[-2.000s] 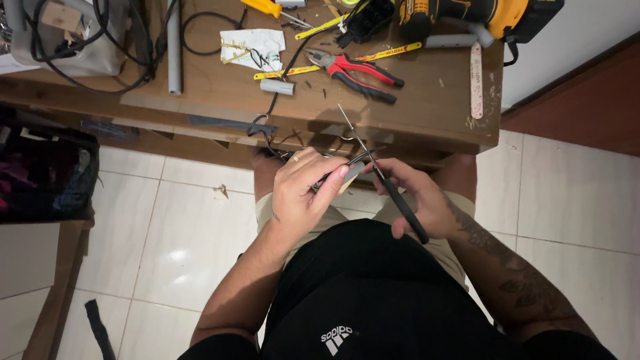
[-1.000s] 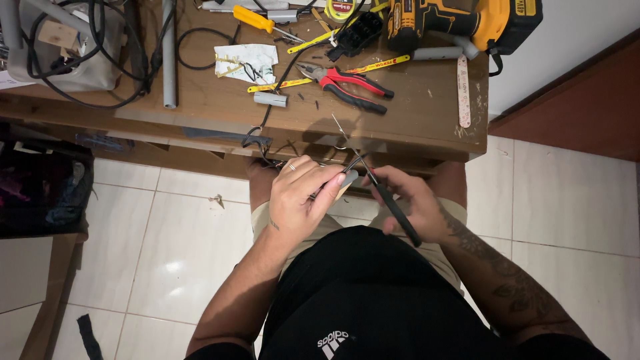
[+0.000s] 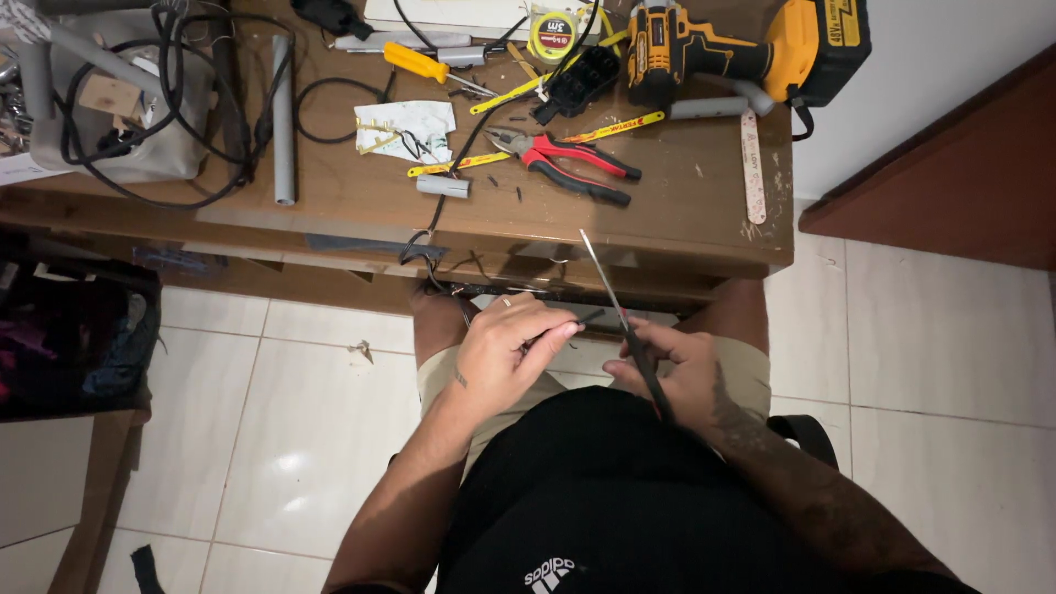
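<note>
My left hand (image 3: 516, 346) is closed on a black cable, whose short end (image 3: 591, 316) sticks out past the thumb and fingertip. From that hand the thin black cable (image 3: 439, 213) appears to run up over the table edge. My right hand (image 3: 672, 363) holds a thin-bladed tool with a black handle (image 3: 643, 359), perhaps a knife or scissors. Its narrow metal blade (image 3: 601, 266) points up and left, a little to the right of the cable end and apart from it. The palm side of each hand is hidden.
On the wooden table (image 3: 685, 206) lie red-and-black pliers (image 3: 569, 161), yellow hacksaw blades (image 3: 615, 126), a short grey tube (image 3: 443, 186), a yellow screwdriver (image 3: 417, 62), a tape measure (image 3: 553, 35) and a cordless drill (image 3: 701, 49). A plastic bin (image 3: 186, 136) and looped black cable stand left.
My right hand and the blade have moved away from my left hand. The grey piece seen at my left fingertips one second ago no longer shows; a black cable end shows there.
</note>
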